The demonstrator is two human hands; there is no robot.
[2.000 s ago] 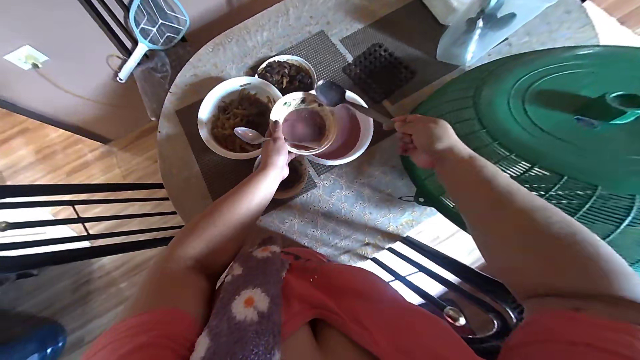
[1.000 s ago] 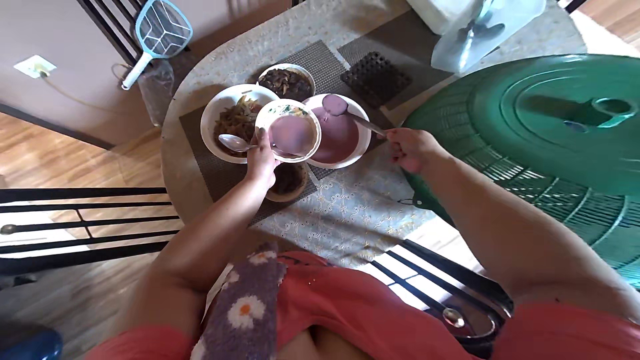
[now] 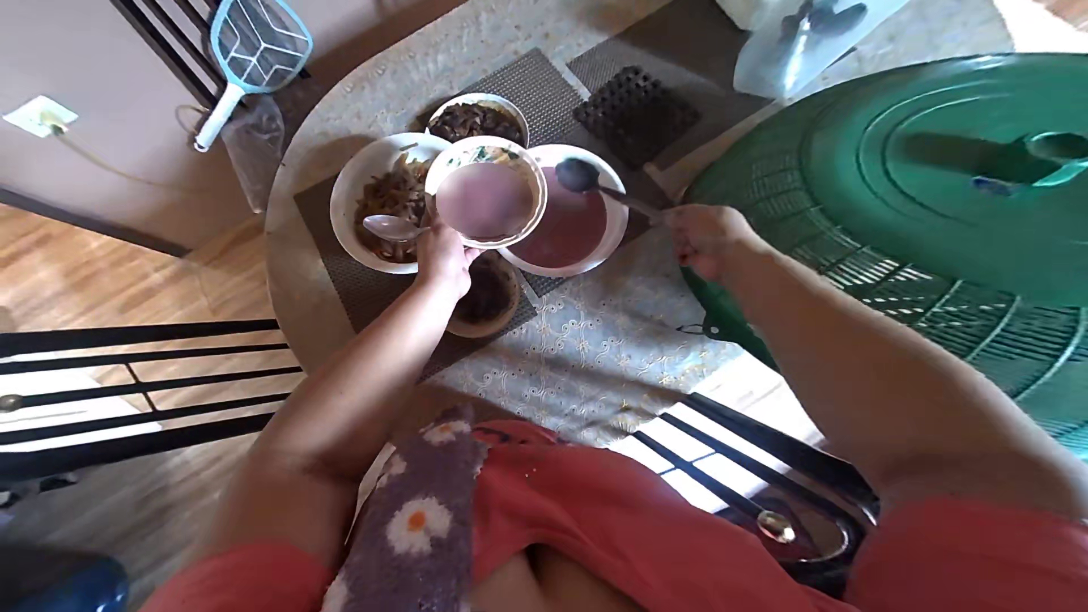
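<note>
My left hand (image 3: 445,262) grips a small white bowl (image 3: 486,192) of pinkish-purple liquid, with a metal spoon (image 3: 393,227) by its fingers over a bowl of noodle-like food (image 3: 374,183). In my right hand (image 3: 710,238) is the handle of a dark ladle (image 3: 578,175), its rounded head above the larger white bowl of purple liquid (image 3: 568,225). The small bowl overlaps the rims of both larger bowls from above. Behind them stands a bowl of dark food (image 3: 478,121). Another bowl with dark contents (image 3: 486,297) is partly hidden below my left hand.
A large green plastic cover (image 3: 901,170) takes up the right side. On the table lie woven placemats (image 3: 537,85) and a black openwork trivet (image 3: 637,112). Metal chair backs (image 3: 144,374) flank the near side; an electric swatter (image 3: 259,51) is at the upper left.
The ladle's head was tilted, with purple liquid on it, over the larger bowl a second ago; now its dark rounded side shows there. The small bowl stays in my left hand.
</note>
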